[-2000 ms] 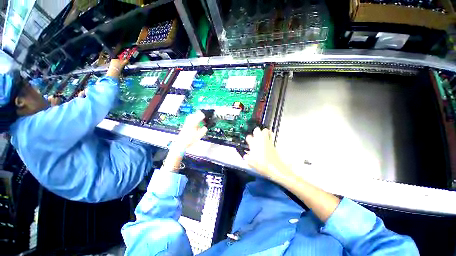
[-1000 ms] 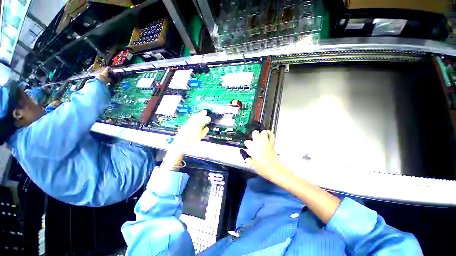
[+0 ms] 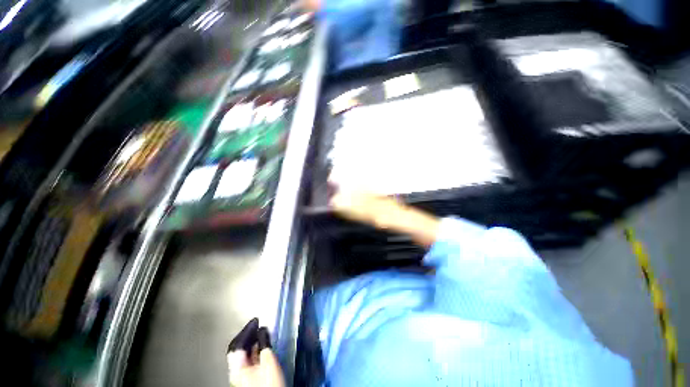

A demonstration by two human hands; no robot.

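My left hand (image 3: 256, 369) is at the bottom left, partly cut off by the frame edge. It grips dark, blocky black components (image 3: 250, 339) above the conveyor's near rail. My right hand (image 3: 349, 202) reaches to the near left corner of a black tote (image 3: 503, 136) beside the line. It is blurred, and whether it holds anything cannot be told. Rows of white-silver parts (image 3: 416, 143) fill much of the tote. Green circuit boards with white blocks (image 3: 253, 140) lie on the conveyor at the upper left.
A bare metal plate (image 3: 200, 302) lies between the conveyor rails (image 3: 284, 204). Shelves with blurred boxes (image 3: 64, 264) stand at the left. Another black tote with pale contents (image 3: 590, 83) is at the upper right. A person's blue clothing (image 3: 363, 30) shows at the top. Yellow-black floor tape (image 3: 651, 280) runs at right.
The view has swung right, from the board in front to the totes. My right hand has left the conveyor edge for the tote. My left hand is away from the board.
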